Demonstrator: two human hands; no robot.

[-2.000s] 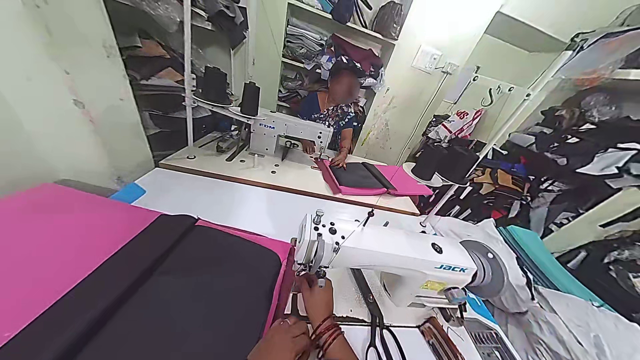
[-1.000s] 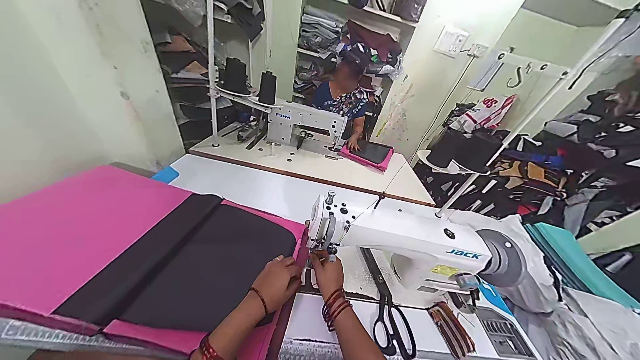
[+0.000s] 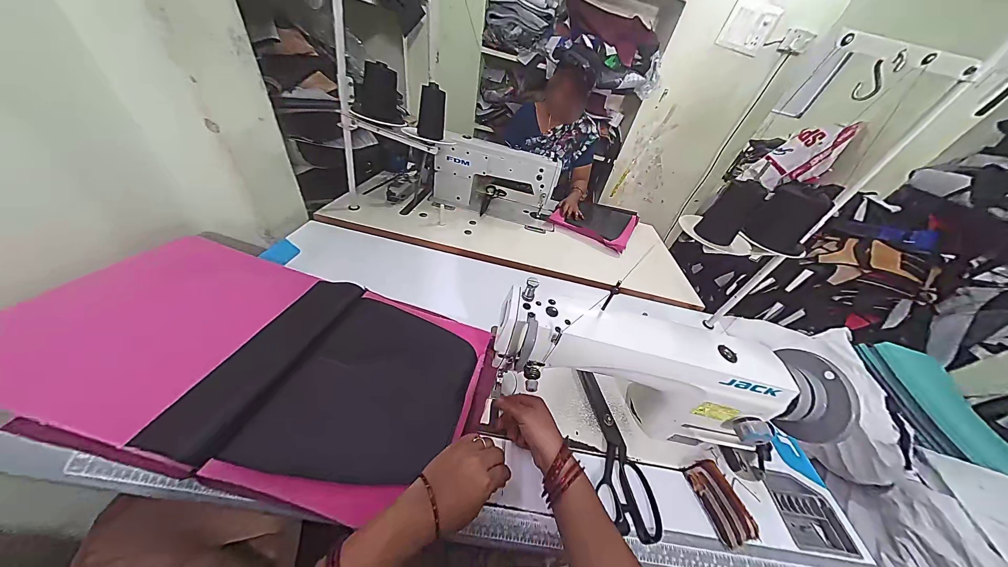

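A white Jack sewing machine (image 3: 630, 346) stands in front of me. My right hand (image 3: 531, 425) is at its needle area, fingers bent close to the presser foot; whether they pinch anything is unclear. Just left of and below it, my left hand (image 3: 468, 476) has its fingers curled near the table edge, their tips partly hidden. Pink fabric (image 3: 173, 331) with a black fabric panel (image 3: 354, 394) lies to the left, its right edge beside the needle. Black-handled scissors (image 3: 618, 472) lie right of my right hand.
Striped brown strips (image 3: 720, 504) lie near the front edge. Thread cones (image 3: 787, 216) stand behind the machine, teal fabric (image 3: 937, 402) at the right. Across the table, a person (image 3: 563, 134) rests a hand on pink and black fabric by another sewing machine (image 3: 496, 173).
My left hand has drawn back from beside the needle toward the front edge. My right hand stays near the needle. The person's pink and black fabric lies flatter and smaller than two seconds ago.
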